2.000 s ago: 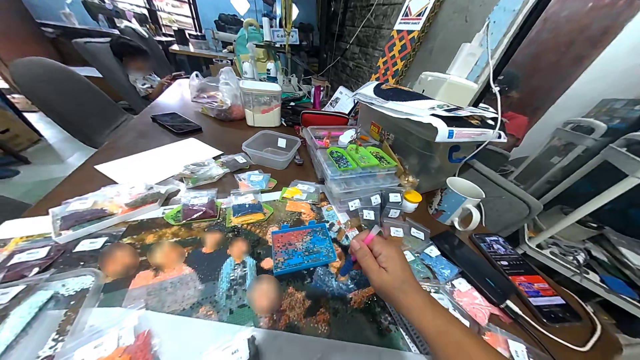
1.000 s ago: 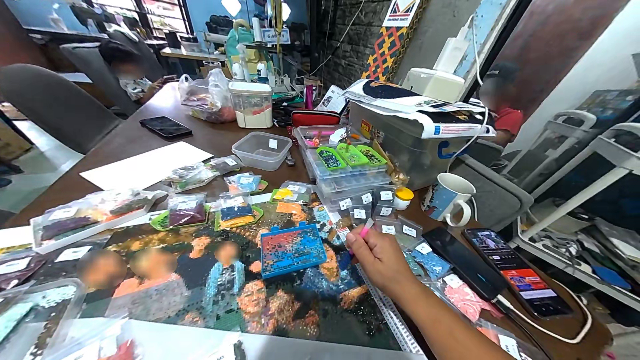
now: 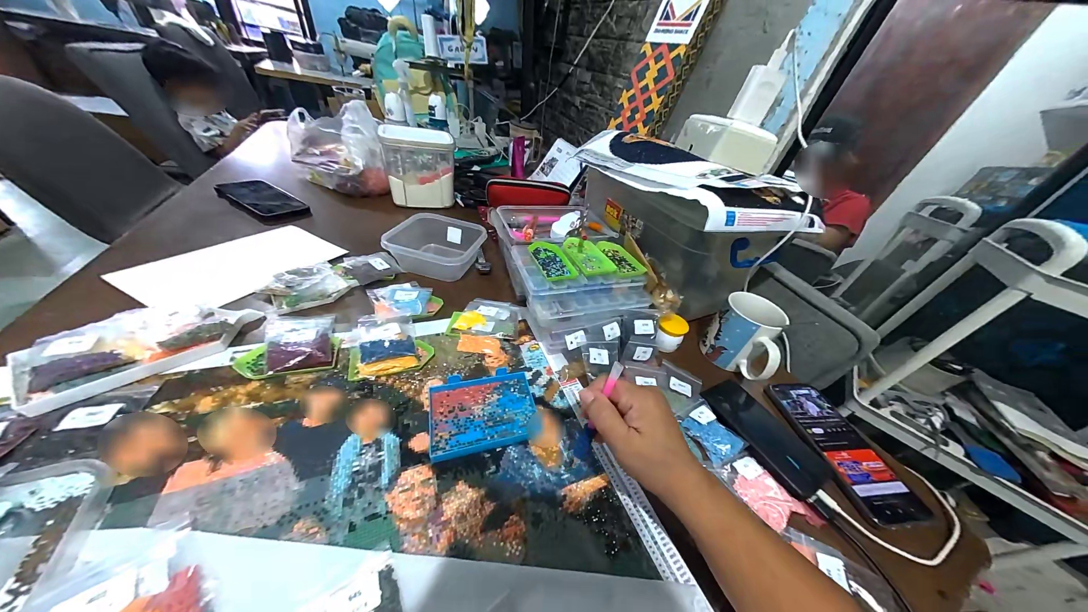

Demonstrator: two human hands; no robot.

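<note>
My right hand point(image 3: 637, 429) pinches a slim pink pen-like tool point(image 3: 610, 380), over the right edge of a diamond painting canvas point(image 3: 357, 501) showing several people. Left of the hand, a blue plastic tray point(image 3: 480, 415) holding tiny blue, dark and reddish beads lies on the canvas. My left hand is out of view. Small labelled bags of beads point(image 3: 598, 359) lie just above the right hand. Farther left, a bag of dark purple beads point(image 3: 297, 347) and a bag of dark blue beads point(image 3: 387, 340) rest on green trays.
Stacked clear boxes point(image 3: 552, 293) carry green bead trays point(image 3: 586, 257). A mug point(image 3: 746, 327), a black power bank or phone point(image 3: 765, 438) and a lit phone point(image 3: 850, 455) stand or lie at right. An open plastic container point(image 3: 433, 246) is farther back. Other people sit at back left and right.
The view has shifted, bringing a seated person at the right into sight. My right hand stays near the canvas's right edge with the pink tool.
</note>
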